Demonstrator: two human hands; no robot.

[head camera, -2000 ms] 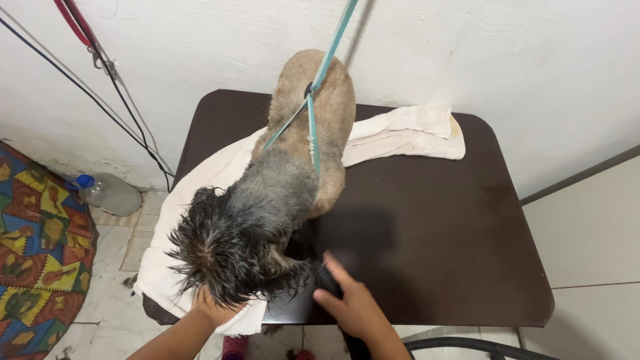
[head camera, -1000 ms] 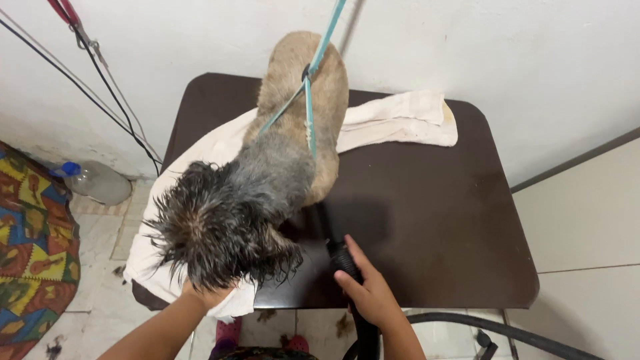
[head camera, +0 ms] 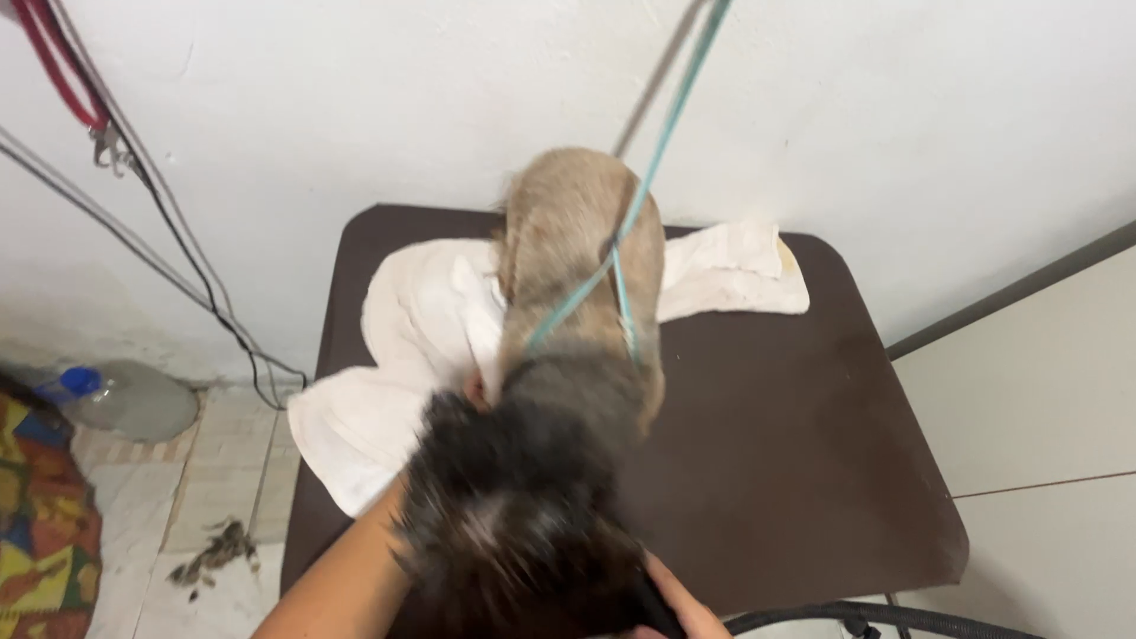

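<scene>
A small dog (head camera: 581,231) stands on the dark grooming table (head camera: 781,461), its tan back clipped short and its dark, wet-looking head toward me. A teal grooming loop (head camera: 674,106) crosses its back. My left hand (head camera: 476,389) is mostly hidden beside the dog's neck, near the white towel (head camera: 399,319); only a bit of finger shows, so its hold cannot be told. At the bottom, right of the head, my right hand (head camera: 679,612) holds a black dryer nozzle (head camera: 655,603), partly cut off by the frame.
A black ribbed hose (head camera: 870,612) runs past the table's front edge. Dark cords and a red strap (head camera: 58,62) hang at left. On the tiled floor lie a plastic bottle with a blue cap (head camera: 138,401), hair clumps (head camera: 216,557) and a patterned fabric item (head camera: 44,524).
My left hand has gone from under the dog's chin to farther up beside its neck. The right hand and nozzle are now close against the dog's head. The towel's left part has shifted.
</scene>
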